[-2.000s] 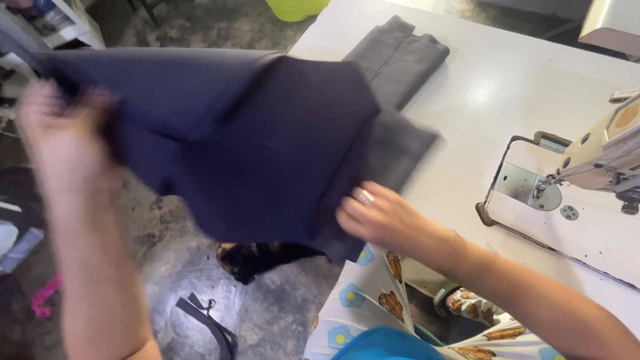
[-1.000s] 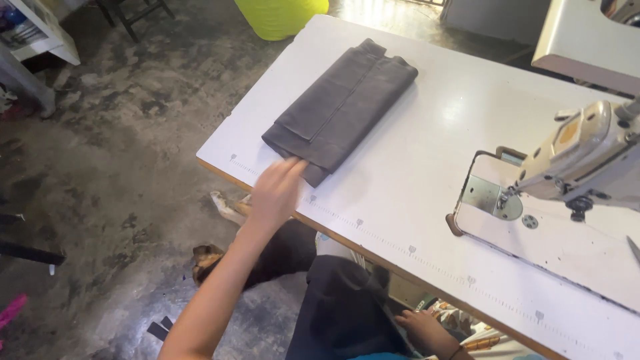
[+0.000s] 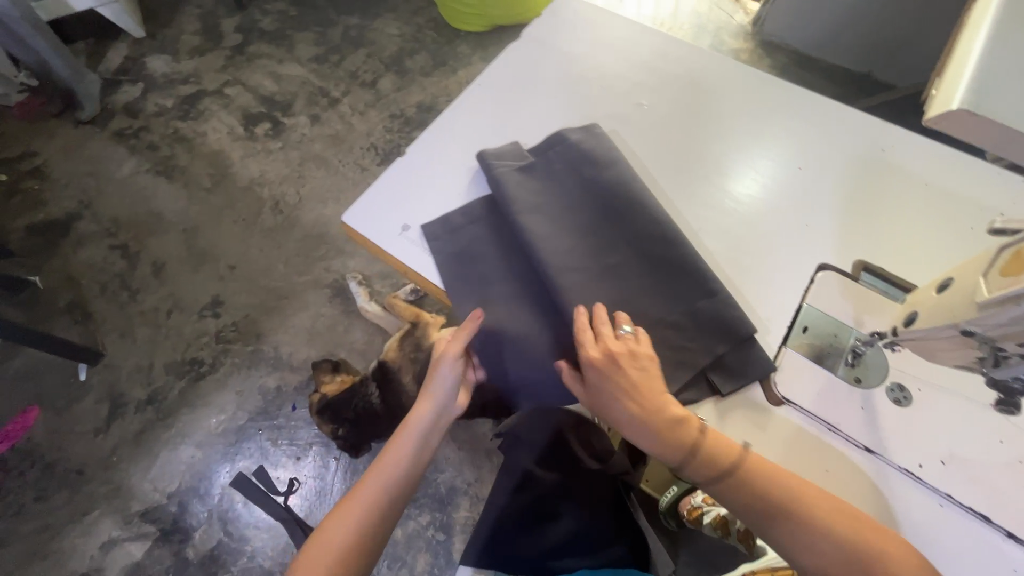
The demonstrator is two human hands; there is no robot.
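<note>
A dark grey folded cloth [image 3: 616, 232] lies on the white sewing table [image 3: 704, 104], its lower-left part reaching over the table's front edge. My right hand [image 3: 620, 368], with a ring on one finger, rests palm down on the cloth, fingers spread. My left hand [image 3: 454, 368] is at the cloth's left edge, thumb raised and the other fingers curled. Whether cloth is pinched between them cannot be told. More dark cloth [image 3: 560, 496] lies over my lap below. To the right of the folded cloth stands a sewing machine [image 3: 952, 320] with its metal needle plate [image 3: 836, 344].
A dog [image 3: 376, 392] lies on the concrete floor [image 3: 200, 200] beside the table, close to my left forearm. Dark fabric strips [image 3: 272, 500] lie on the floor. A lime-green object [image 3: 492, 12] stands behind the table, and a white machine part or table [image 3: 980, 88] is at the upper right.
The grey cloth, a narrow folded bundle one second ago, now lies wider and nearer the machine. My right hand has come up from the lap onto it. My left hand has moved off the bundle's near end.
</note>
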